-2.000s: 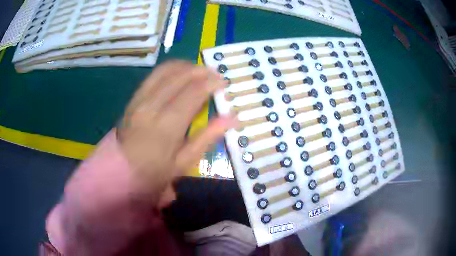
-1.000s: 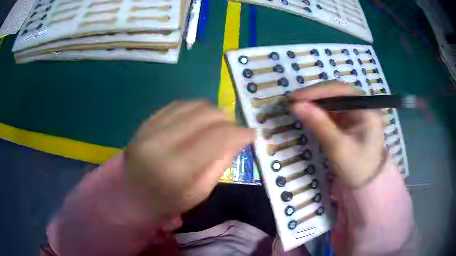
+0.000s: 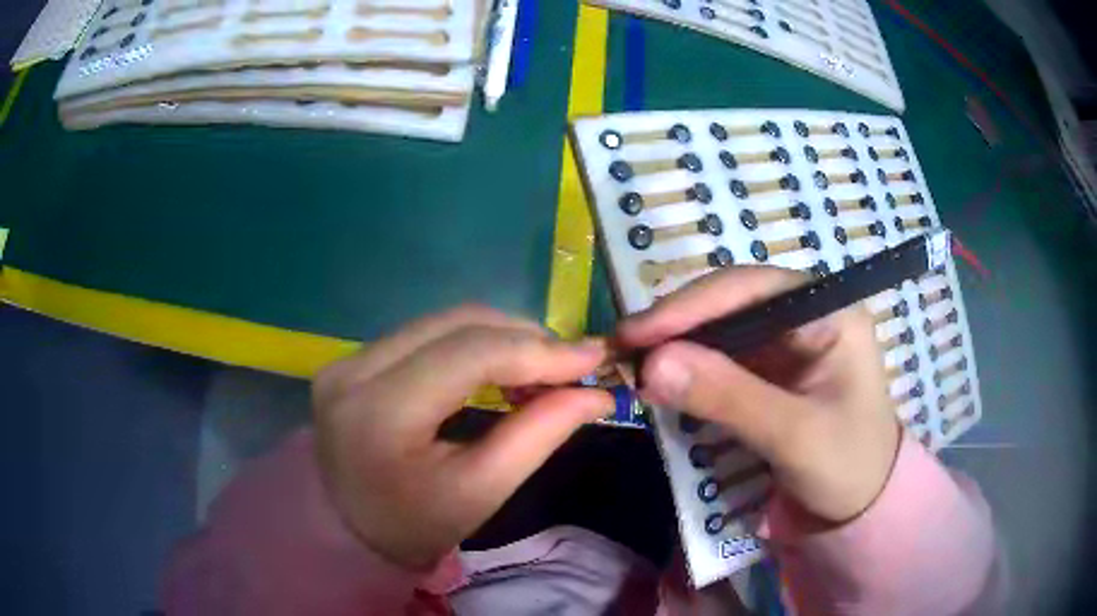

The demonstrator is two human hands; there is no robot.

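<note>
My right hand [image 3: 770,385] holds a black pen tool [image 3: 830,298] with a pale label at its rear end and its tip towards my left hand. My left hand [image 3: 463,415] has thumb and index finger pinched at the tool's tip; a small part seems to be between the fingertips, mostly hidden. Both hands meet over the left edge of the white foam tray [image 3: 626,259]. Round dark parts sit at the ends of its tan slots. The left end of one slot [image 3: 662,271] near my right hand shows tan. My right hand covers the tray's middle.
Stacked foam trays [image 3: 277,114] lie at the upper left, with a white pen [image 3: 499,60] and a blue pen [image 3: 525,42] beside them. A second foam tray [image 3: 830,54] lies beyond the working one. Yellow tape [image 3: 575,205] crosses the green mat. A reddish-brown piece [image 3: 980,118] and red wire are at right.
My right hand with the tool came in from the right, and its tip moved from the tray slots to my left fingertips. My left hand moved right and closed into a pinch.
</note>
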